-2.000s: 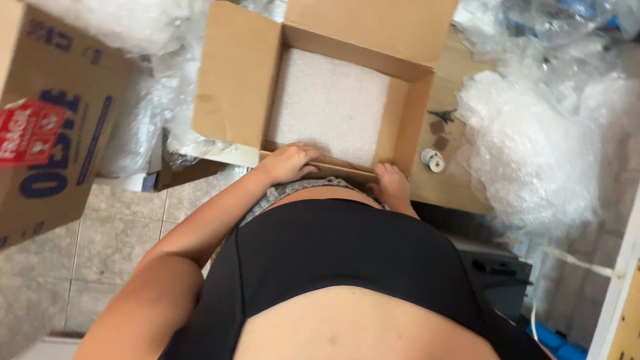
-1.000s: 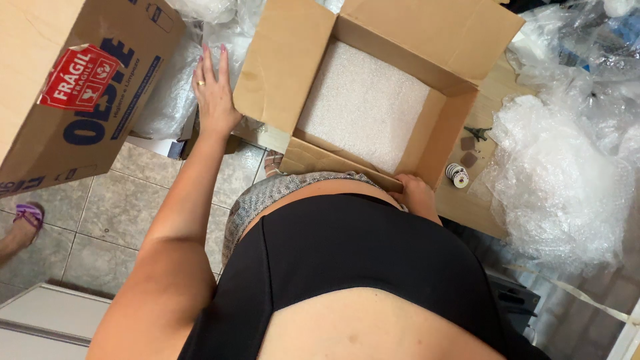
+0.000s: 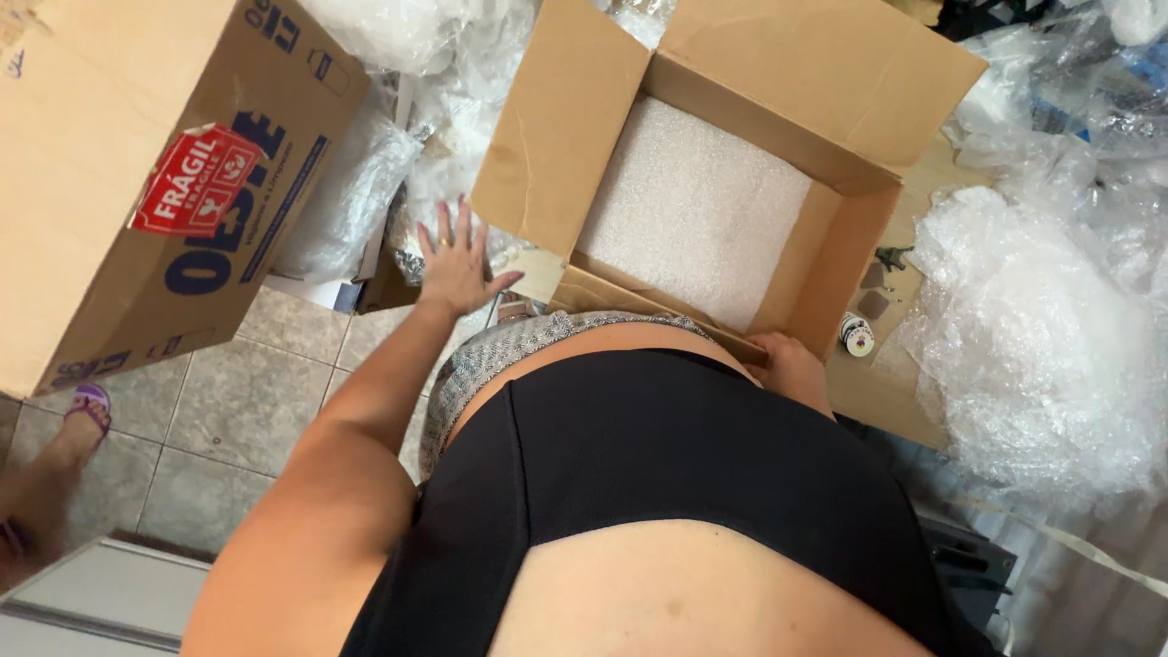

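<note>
An open cardboard box (image 3: 858, 228) stands in front of my body, its flaps folded outward. A white foam sheet (image 3: 693, 210) covers most of its bottom. My right hand (image 3: 792, 367) rests at the box's near wall by the right corner, with its fingertips over the edge. My left hand (image 3: 458, 272) is spread with nothing in it, left of the box, close to crumpled clear plastic wrap (image 3: 465, 137) and a pale card-like piece (image 3: 534, 274) by the box's near left corner.
A large cardboard carton (image 3: 301, 119) with a red fragile sticker stands at the left. Bubble wrap (image 3: 1049, 347) is heaped on the right of the wooden table (image 3: 899, 383), near a small round container (image 3: 856, 334). Another person's sandalled foot (image 3: 88, 415) is on the tiled floor at lower left.
My left hand has left the box's near edge and moved left, and its fingers have spread. My right hand stays at the near edge. Another person's foot has come into view at the left.
</note>
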